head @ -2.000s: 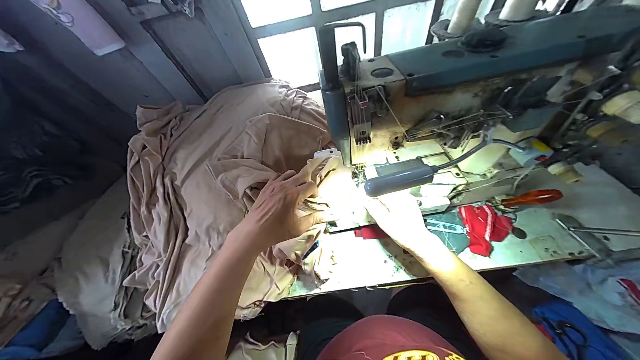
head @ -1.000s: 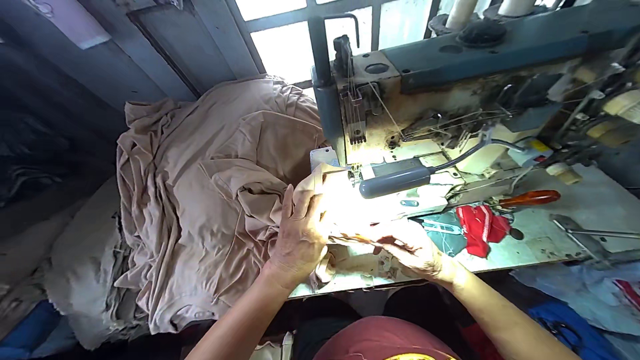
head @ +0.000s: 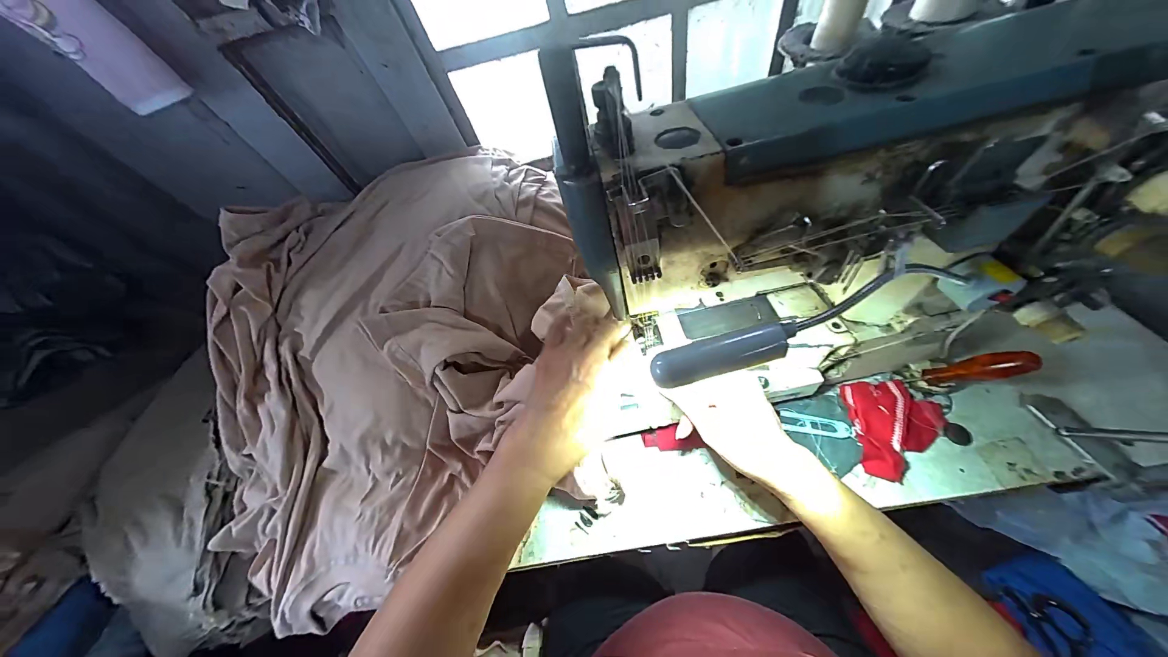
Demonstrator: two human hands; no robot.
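A pile of beige knit fabric [head: 365, 365] lies left of an industrial sewing machine [head: 821, 137]. My left hand [head: 570, 392] grips a fold of that fabric just left of the needle area. Beneath a grey gooseneck lamp [head: 721, 354], my right hand [head: 730, 420] is at the front of the machine bed, partly under the lamp head. Strong glare washes out the fingers of the right hand, so whether they hold fabric cannot be told. The machine's needles [head: 646, 274] stand above and between the hands.
Right of my right hand lie a red cloth scrap [head: 883, 429] and an orange-handled screwdriver [head: 985, 367]. A metal bracket [head: 1095, 438] is at the table's right. Thread cones [head: 838, 26] stand on top. Scissors [head: 1049, 620] rest on blue cloth below right.
My left hand has moved up towards the needle area. My right hand has moved up and left under the lamp, off the front part of the table where it was one second ago.
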